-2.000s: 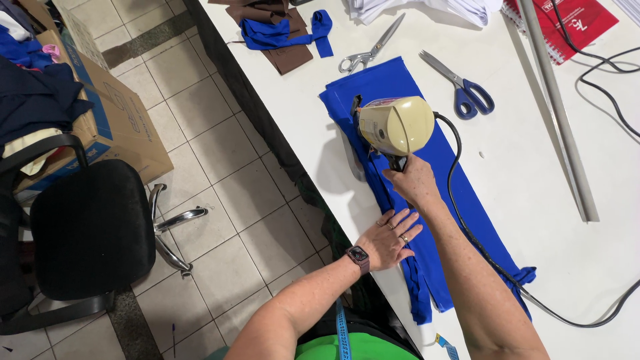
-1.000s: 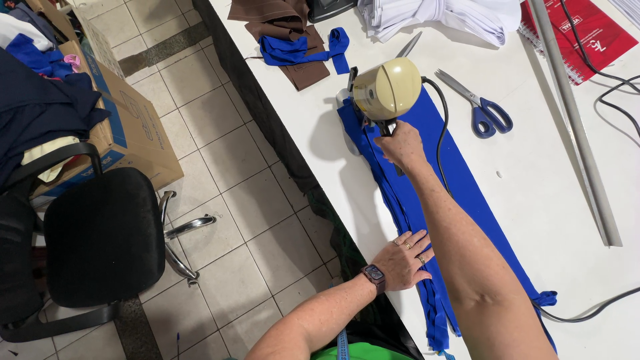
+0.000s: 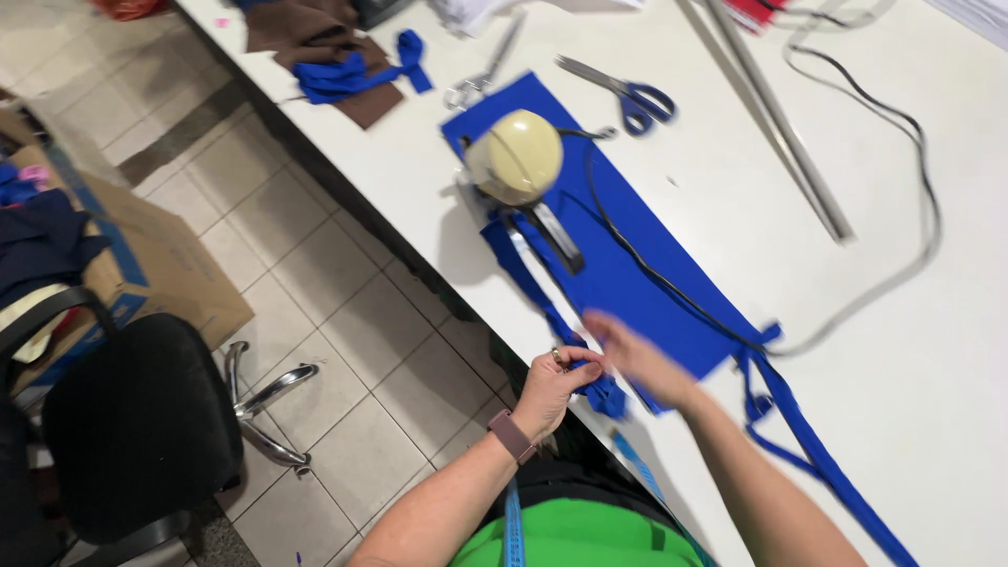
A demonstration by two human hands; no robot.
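Note:
My left hand (image 3: pixel 561 387), with a ring and a wristband, pinches a narrow blue fabric strip (image 3: pixel 524 276) near the table's front edge. Close to its fingertips, my right hand (image 3: pixel 630 350) is blurred; whether it touches the strip is unclear. A cream-topped electric cloth cutting machine (image 3: pixel 516 161) stands untouched at the far end of the blue fabric panel (image 3: pixel 630 244), its black handle toward me. The strip runs from the machine along the panel's left side, with a gap between. Blue-handled scissors (image 3: pixel 638 102) lie right of the panel, and metal scissors (image 3: pixel 488 67) beyond its far end.
The machine's black cable (image 3: pixel 630 248) crosses the panel and loops right. A metal bar (image 3: pixel 780 126) lies at the right. Brown fabric scraps (image 3: pixel 346 47) with blue pieces lie at the far left of the table. A black chair (image 3: pixel 142 429) and a cardboard box (image 3: pixel 157 244) stand left on the floor.
My right hand has let go of the cutting machine and moved back toward me, beside my left hand. My left hand, earlier flat on the fabric, now pinches the strip, which stands apart from the panel.

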